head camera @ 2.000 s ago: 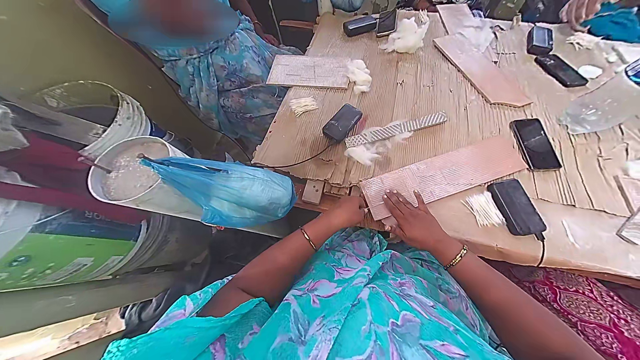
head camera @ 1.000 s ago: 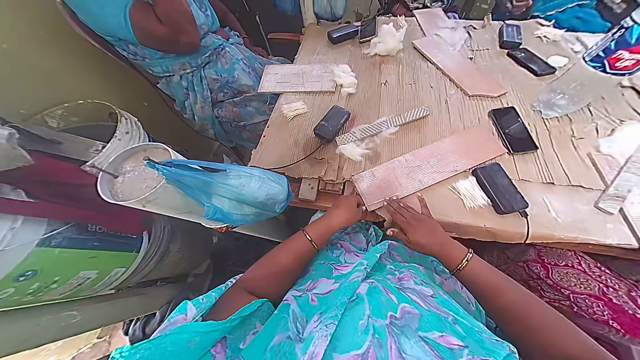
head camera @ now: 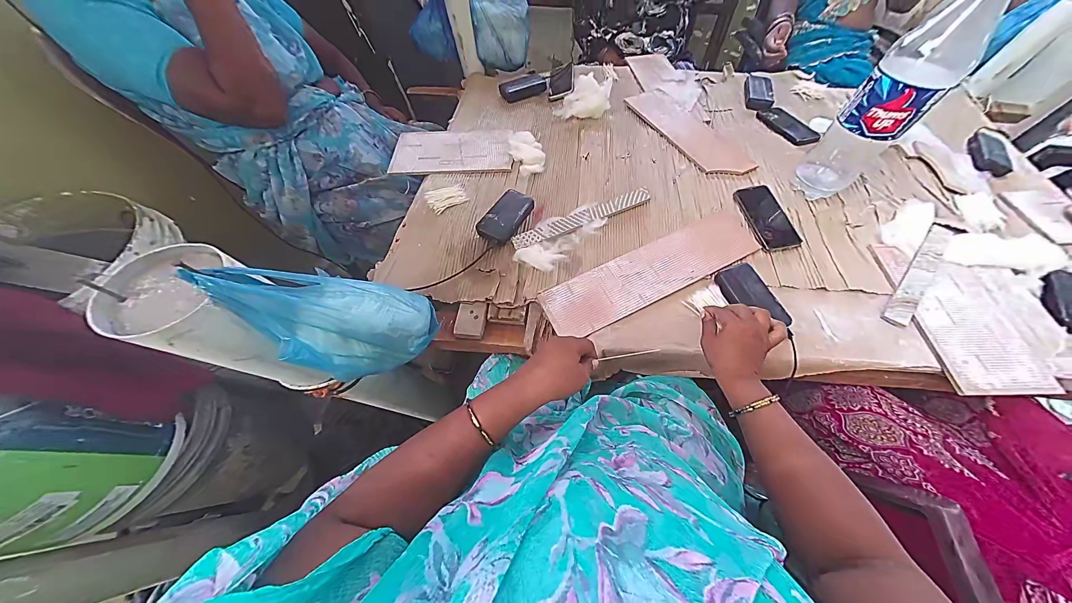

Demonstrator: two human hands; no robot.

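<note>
My left hand, at the near table edge, pinches a thin cotton wick that points to the right. Beside it lies a long pinkish ridged board, slanting up to the right. My right hand reaches over the pile of white wicks and the near end of a black corded box; whether its fingers hold a wick cannot be told. A smartphone lies past the board's far end. Left of the board, a patterned strip rests on loose cotton.
A blue plastic bag hangs over a white bucket at left. A co-worker sits at the table's left side beside another board. A plastic bottle stands at back right. More boards and cotton lie at right.
My right hand has left the board and moved right to the wicks and black box. A wick now shows in my left hand. The bottle at right has come into view.
</note>
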